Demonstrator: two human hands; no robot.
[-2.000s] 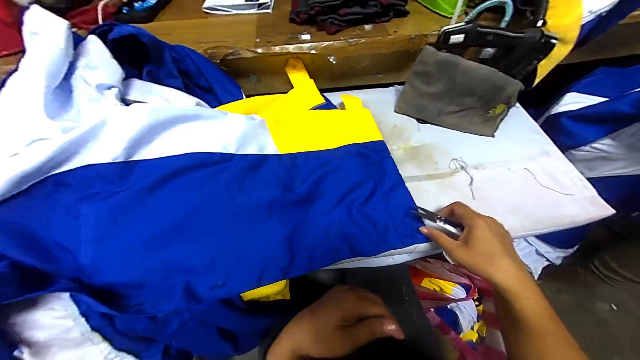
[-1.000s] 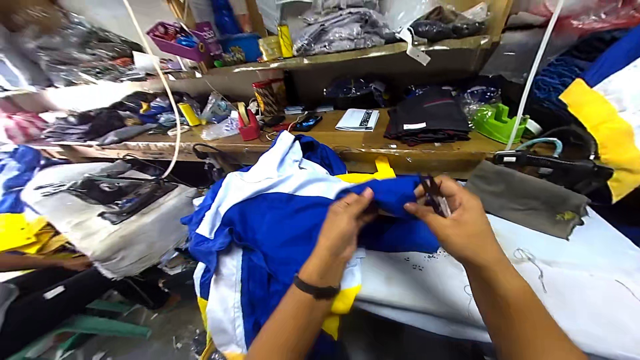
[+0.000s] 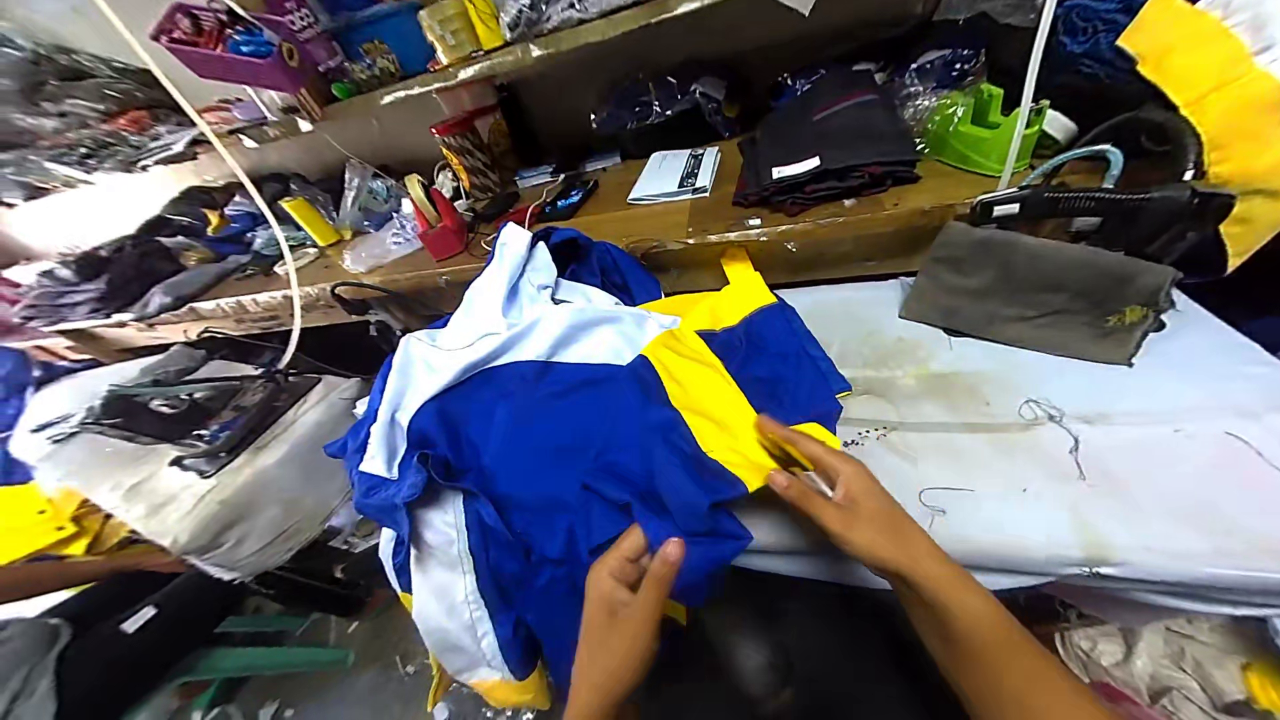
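A blue, white and yellow fabric garment (image 3: 540, 430) lies in folds over the near left end of a white cloth-covered board (image 3: 1000, 470) and hangs down at the front. My left hand (image 3: 625, 605) pinches the blue cloth at its lower edge between thumb and fingers. At the right edge of the garment, my right hand (image 3: 845, 500) grips a yellow strip, thumb below and fingers above. Something small and pale shows between its fingers, too unclear to name. A folded grey-brown cloth (image 3: 1040, 290) lies on the board at the back right.
Behind the board runs a wooden shelf (image 3: 650, 215) with folded dark garments (image 3: 830, 140), a green tape dispenser (image 3: 980, 130) and a red one (image 3: 440, 225). A black-handled iron (image 3: 1100, 205) stands back right. Loose threads lie on the board. At left is another padded board (image 3: 200, 450), with a person's arm beside it.
The view has swung about. The blue part held up between both hands one second ago now lies lower, with a yellow strip across it. The dark tool earlier in my right hand is no longer plainly visible.
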